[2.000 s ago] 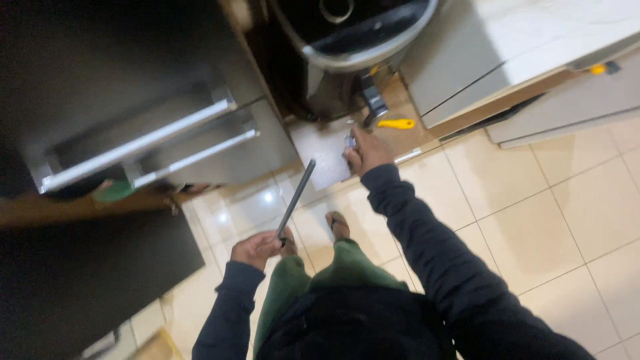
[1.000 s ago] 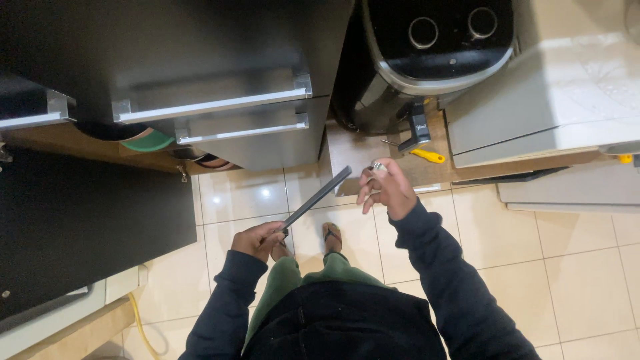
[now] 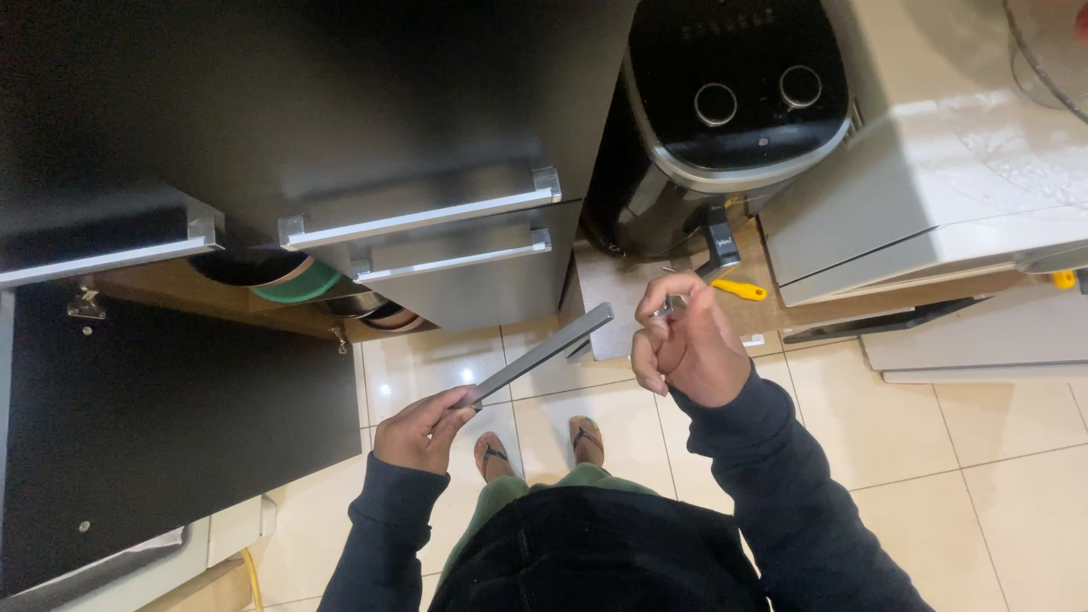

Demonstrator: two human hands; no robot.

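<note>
My left hand is closed around one end of a grey metal bar handle, whose far end points up and right toward my other hand. Between the thumb and fingers of my right hand is a small shiny metal piece, partly covered by the fingers; its exact kind is unclear. Just above that hand, a yellow-handled tool lies on the wooden surface beside the handle of a black air fryer.
Dark drawers with metal handles fill the upper left. Below them an open dark cabinet door shows hinges, with pans and a green dish inside. A pale cabinet stands right. My sandalled feet are on the tiled floor.
My right hand has lifted away from the wooden surface near the air fryer, with the small metal piece in its fingers. My left hand keeps hold of the bar. The view has shifted.
</note>
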